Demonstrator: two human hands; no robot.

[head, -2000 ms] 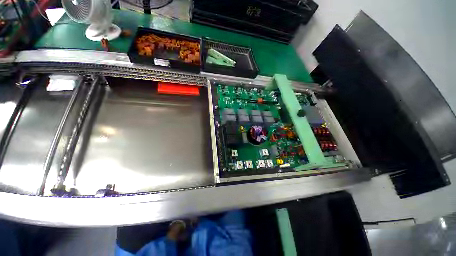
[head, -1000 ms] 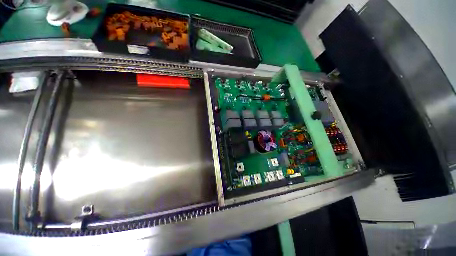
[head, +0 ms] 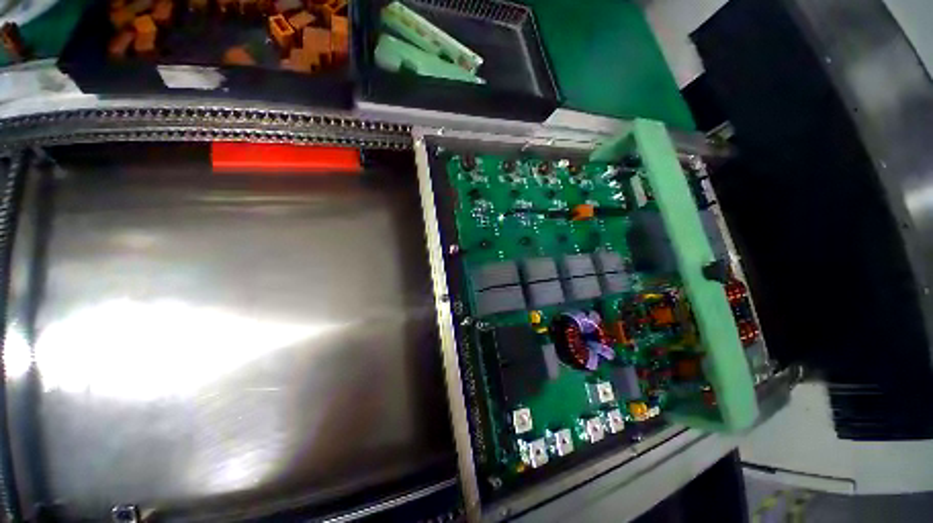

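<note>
Neither of my hands is in the picture. A large green circuit board [head: 552, 240] lies in a carrier with pale metal edges [head: 442, 296] on the conveyor. A light-green hold-down bar [head: 687, 240] spans the board's right part from the far edge to the near edge, with a black knob [head: 714, 271] on it. Grey relays [head: 544, 283] stand in a row near the board's middle. A round toroidal coil [head: 583, 340] in dark red and purple sits nearer to me. Copper-coloured coils [head: 741, 312] show right of the bar.
Beyond the far rail stand a black tray with orange pieces [head: 307, 39] and a black tray with light-green strips [head: 425, 51]. A red-orange block [head: 286, 156] lies at the far rail. The shiny metal pan [head: 225, 306] is left of the carrier. Dark machine panels [head: 818, 204] stand at the right.
The view has moved closer over the board, so it looks larger. The white fan, the blue clothing and the green strip near the bottom have left the picture. The bar stays across the board.
</note>
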